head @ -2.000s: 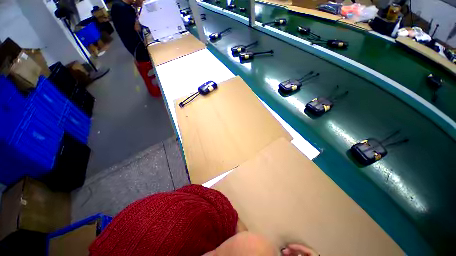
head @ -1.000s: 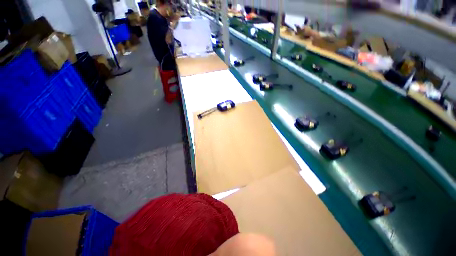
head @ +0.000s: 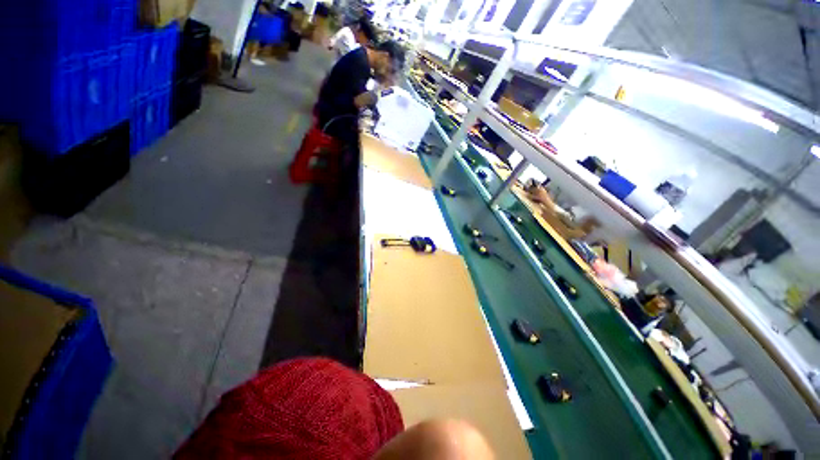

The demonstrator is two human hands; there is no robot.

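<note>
A small black unit (head: pixel 421 244) with yellow marks lies near the far end of the tan cardboard sheet (head: pixel 423 314), its short leads pointing left. Nothing touches it. A red knitted sleeve rises at the bottom centre, with a rounded piece of bare skin beside it, likely forearm or wrist, cut off by the bottom edge. No fingers show, so I cannot see my left hand. My right hand is not in view.
Black units (head: pixel 555 387) are scattered along the green conveyor belt (head: pixel 490 280) at right. A person in dark clothes (head: pixel 346 83) sits on a red stool (head: pixel 315 154) beyond the bench. Blue crates (head: pixel 90 81) stand at left; another crate (head: pixel 85 346) holding cardboard is nearer. A metal frame rises at right.
The view has swung right and up, showing more of the line and ceiling. The fingers seen two seconds ago at the bottom edge are out of view. The unit stays on the cardboard.
</note>
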